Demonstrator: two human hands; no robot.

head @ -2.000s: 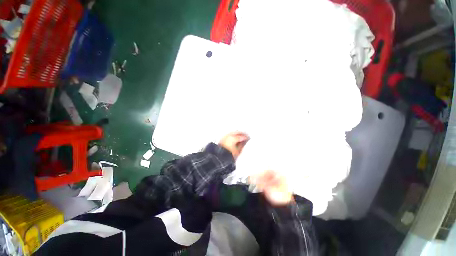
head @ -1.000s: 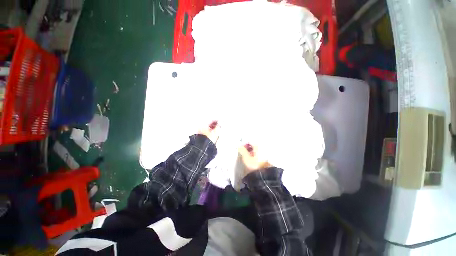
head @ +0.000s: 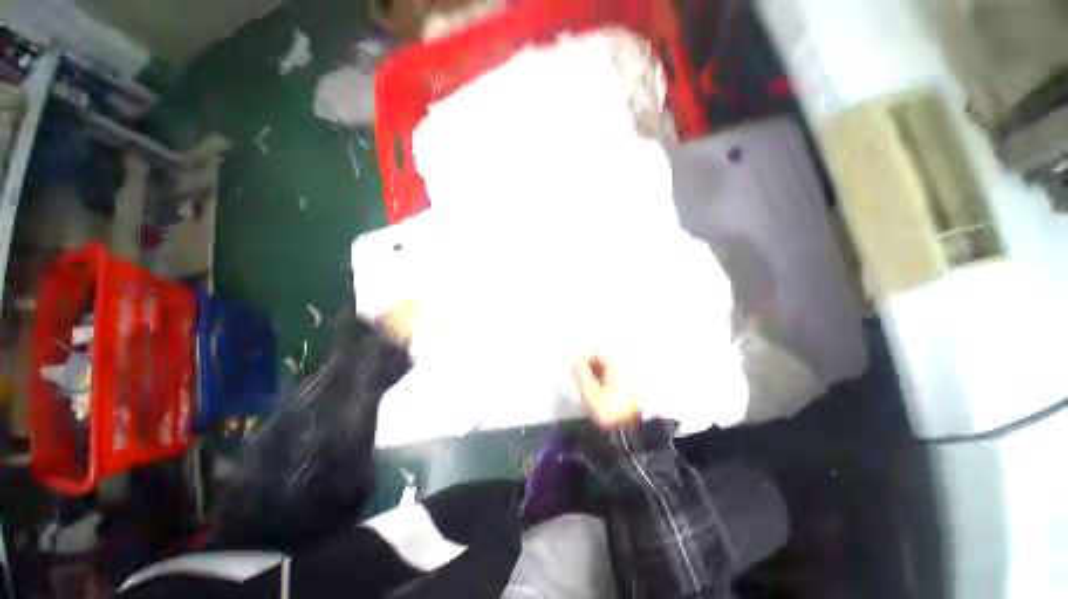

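A pile of white garment pieces (head: 562, 257) lies on the pale board (head: 761, 222) in front of me, so glaring that its layers and edges cannot be told apart. My left hand (head: 402, 316) is at the pile's left side, blurred and washed out, with its fingers lost in the glare. My right hand (head: 606, 386) is over the near part of the pile, its fingers curled. Whether either hand grips cloth cannot be told.
A red basket (head: 402, 140) stands behind the board. Another red basket (head: 152, 363) and a blue container (head: 238, 357) are at the left on the green floor (head: 264, 222). The white machine table (head: 937, 339) runs along the right, with a beige part (head: 902, 187) on it.
The view has swung, so the machine table shows larger at the right. My left hand has moved left, away from my right hand, which stays over the near part of the pile.
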